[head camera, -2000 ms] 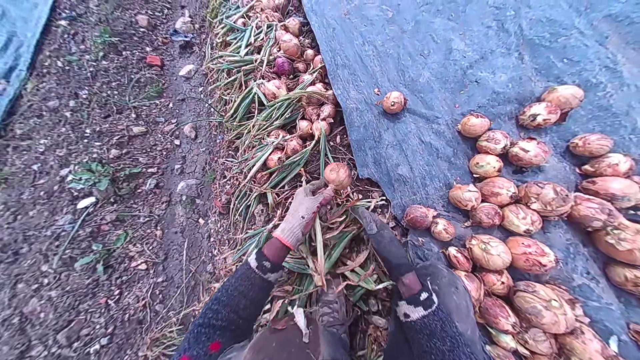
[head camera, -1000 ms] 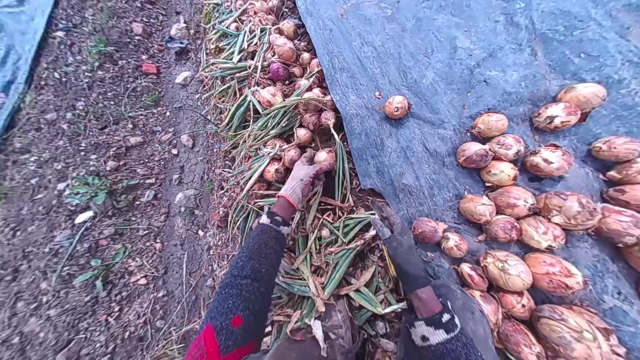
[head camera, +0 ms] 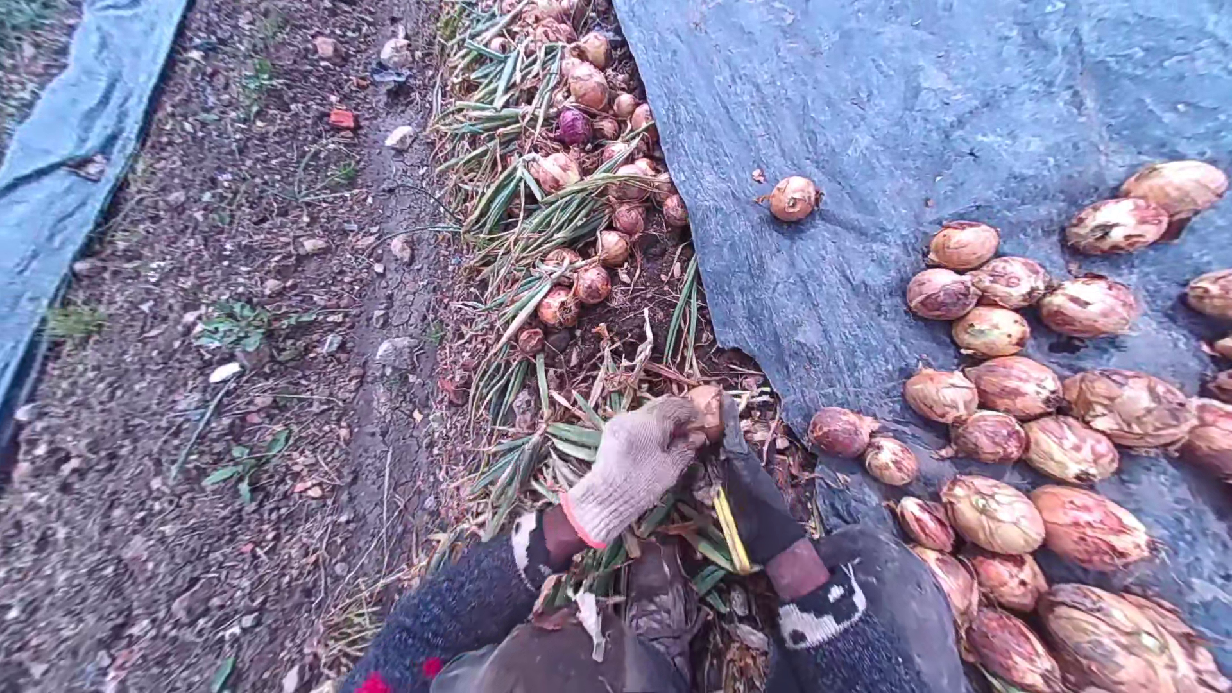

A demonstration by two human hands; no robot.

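Observation:
My left hand (head camera: 635,462), in a pale knit glove with a red cuff edge, is closed around an onion (head camera: 707,412) low in the middle of the view. My right hand (head camera: 751,491), in a dark glove, is close against that onion's right side; a grey blade-like piece shows at its fingers, but what it is cannot be made out clearly. A yellowish leaf (head camera: 731,531) hangs below the onion between my hands. Cut or fallen green onion leaves (head camera: 573,443) lie beneath them. Above, onions with their tops (head camera: 592,284) lie in a row on the soil.
Blue-grey ground sheeting (head camera: 760,279) spreads at the right, bearing many loose onions (head camera: 1015,387) and a lone onion (head camera: 794,198) near its edge. Bare soil with stones (head camera: 395,351) and small weeds (head camera: 236,327) runs along the left, beside another sheet (head camera: 91,144). A red fragment (head camera: 342,118) lies there.
My left hand has come back from the onion row towards my body with an onion in it, and now meets my right hand. One second ago it was at the row.

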